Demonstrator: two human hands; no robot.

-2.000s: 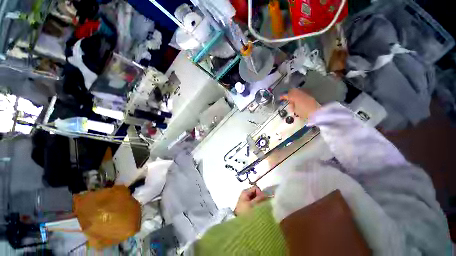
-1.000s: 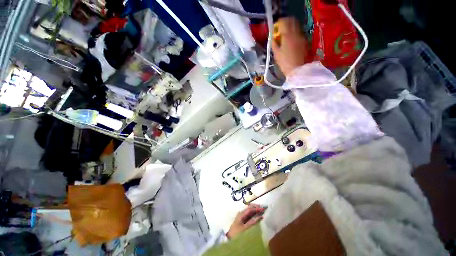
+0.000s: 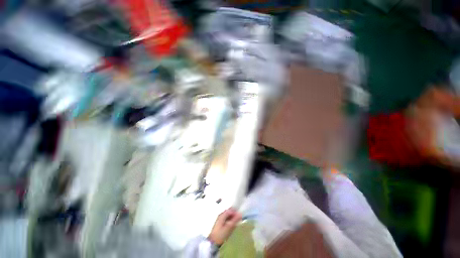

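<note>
The frame is strongly blurred. The sewing machine [image 3: 209, 121] lies on the white table [image 3: 156, 201] in front of me, its parts smeared. My left hand [image 3: 225, 226] is at the table's front edge, below the machine, with its fingers curled. Whether it holds anything is unclear; a thin bluish streak shows just right of it. My right sleeve reaches out at the lower right. Only a small orange blur of my right hand [image 3: 330, 171] shows at the cuff, by the lower edge of a brown panel [image 3: 307, 116]; its grip cannot be made out.
Grey cloth [image 3: 131, 244] is at the lower left. A red item [image 3: 154, 25] is at the top left, and whitish-grey bundles [image 3: 252, 50] are at the top centre. At the right are a red object [image 3: 393, 138] and a blurred orange shape [image 3: 439, 121], possibly a person. The floor looks green.
The view has swung to the right, bringing the brown panel and green floor in. My right hand has left the hanging items behind the machine and is out to the right. My left hand remains at the table edge.
</note>
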